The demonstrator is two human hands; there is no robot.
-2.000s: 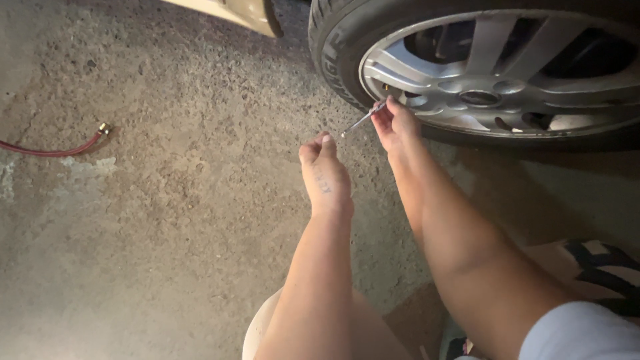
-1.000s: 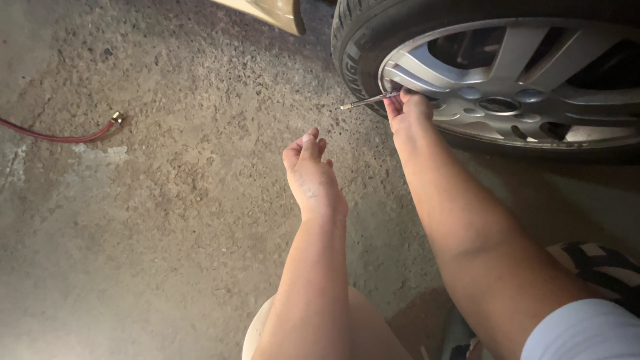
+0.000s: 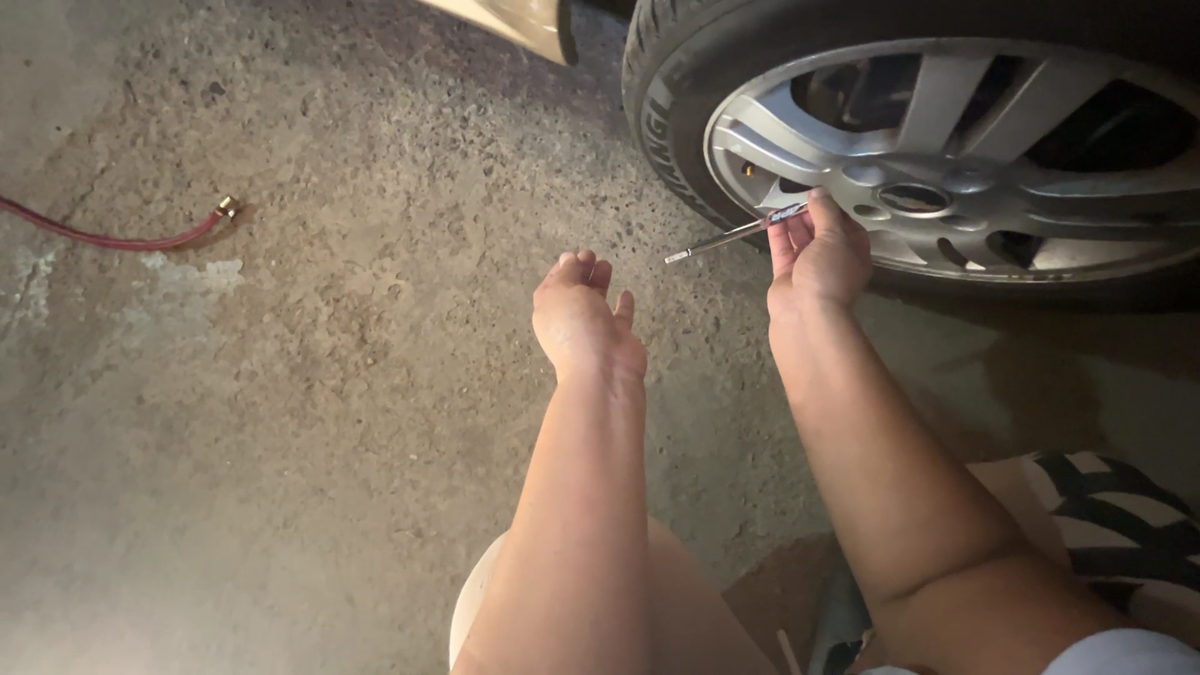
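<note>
My right hand [image 3: 820,248] pinches a slim metal pen-type tool [image 3: 727,240], which looks like a tire pressure gauge, between thumb and fingers. Its thin silvery end points left over the floor. Behind the hand is the car wheel's silver alloy rim [image 3: 778,122] with its black tire [image 3: 670,112]. A small brass-coloured valve stem [image 3: 748,170] shows at the rim's left side, just above the tool. My left hand [image 3: 586,314] is raised over the concrete, left of the tool's end and apart from it, fingers loosely curled. Its palm side is partly hidden; nothing is seen in it.
A red hose [image 3: 122,242] with a brass fitting [image 3: 227,206] lies on the rough concrete floor [image 3: 309,422] at the left. A beige car body edge [image 3: 525,26] juts in at the top. Black-and-light patterned fabric [image 3: 1116,516] is at the lower right, beside my arm.
My right hand has moved back from the rim's edge with the tool, and the valve stem shows beside it. My left hand's fingers have spread somewhat. The view has shifted slightly left.
</note>
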